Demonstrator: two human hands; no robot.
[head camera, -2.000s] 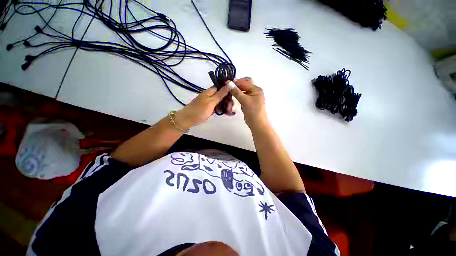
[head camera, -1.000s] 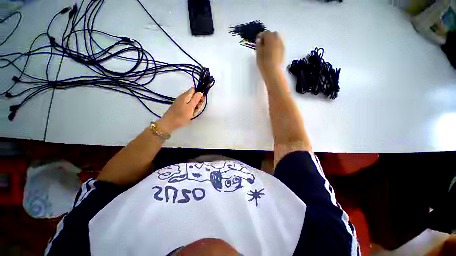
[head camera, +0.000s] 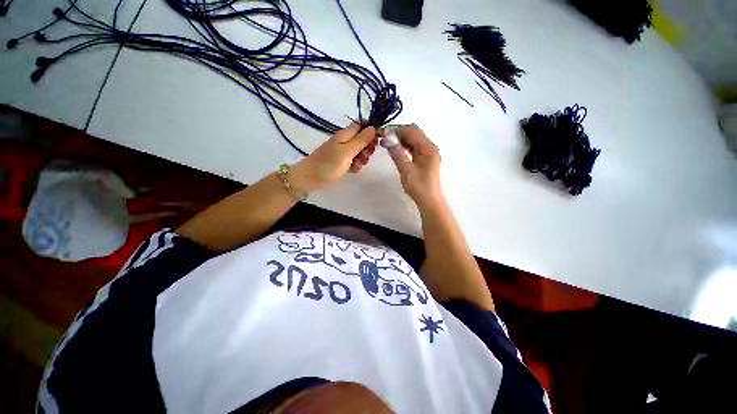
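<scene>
My left hand (head camera: 333, 162) grips a coiled black cable hank (head camera: 383, 107), whose loops stick up past the fingers. My right hand (head camera: 416, 158) is close against it, thumb and forefinger pinched on a thin dark twist tie (head camera: 391, 127) at the hank. A pale covering shows on a right fingertip. Loose black cables (head camera: 242, 61) lie at the upper left, with plug ends at the far left. The twist tie pile (head camera: 488, 53) lies beyond my right hand, a few ties apart from it. Finished bundles (head camera: 563, 149) lie in a heap to the right.
A black phone (head camera: 402, 10) is cut off by the top edge. A dense black heap (head camera: 618, 16) lies at the far upper right. The white table (head camera: 501, 218) has a seam at left. A white bag-like thing (head camera: 73, 212) is below the table edge at left.
My right hand has come back from the twist tie pile to the hank in my left hand. A few ties now lie apart from the pile. The camera view has shifted.
</scene>
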